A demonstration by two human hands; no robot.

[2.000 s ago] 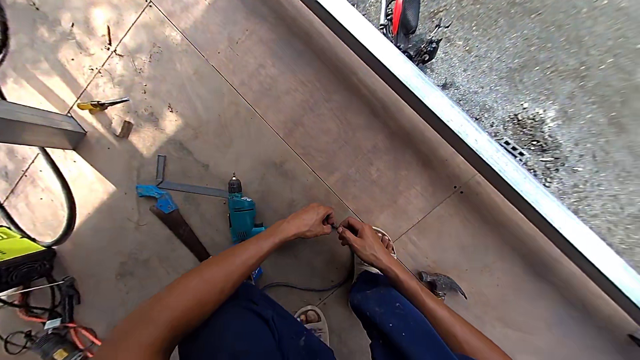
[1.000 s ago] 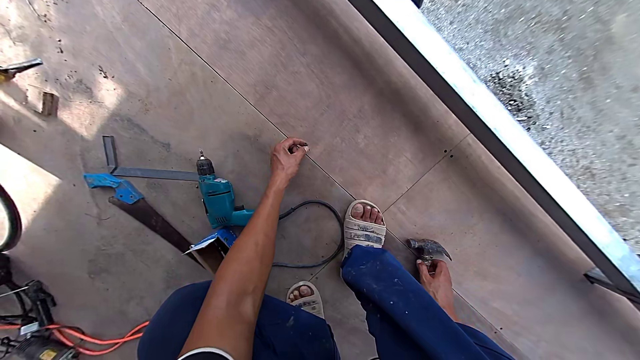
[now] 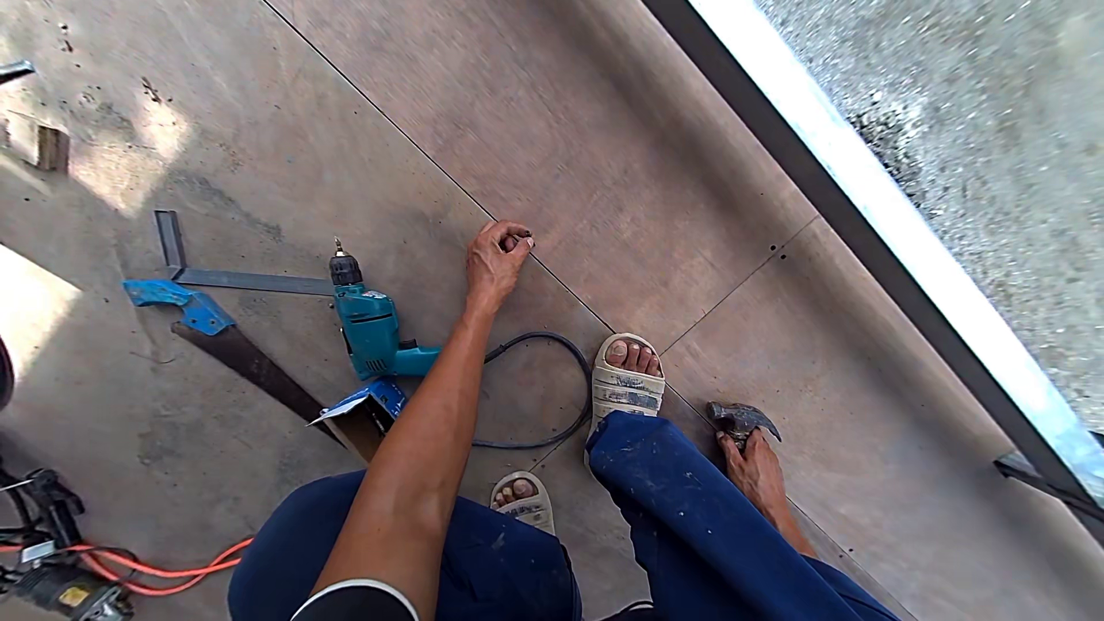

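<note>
My left hand (image 3: 498,259) is beside a seam between the floor panels (image 3: 655,155), with a tiny dark thing pinched at its fingertips, too small to name. At the right, the fingers of my right hand (image 3: 757,470) are closed round a claw hammer (image 3: 743,421) just below its head; the rest of the handle is hidden. A teal electric drill (image 3: 371,323) lies left of my left forearm, its cord curving towards my sandalled foot. Partly behind that forearm stands an open blue cardboard box (image 3: 366,414).
Left of the drill lie a metal square (image 3: 259,281) and a handsaw with a blue handle (image 3: 207,315). A black power tool (image 3: 73,591) and orange cable (image 3: 164,571) are at the lower left. A metal beam (image 3: 897,233) edges the floor at the right.
My hands were close together two seconds ago and are now apart. My right hand has moved to the hammer, which lay free on the floor, and has taken hold of it.
</note>
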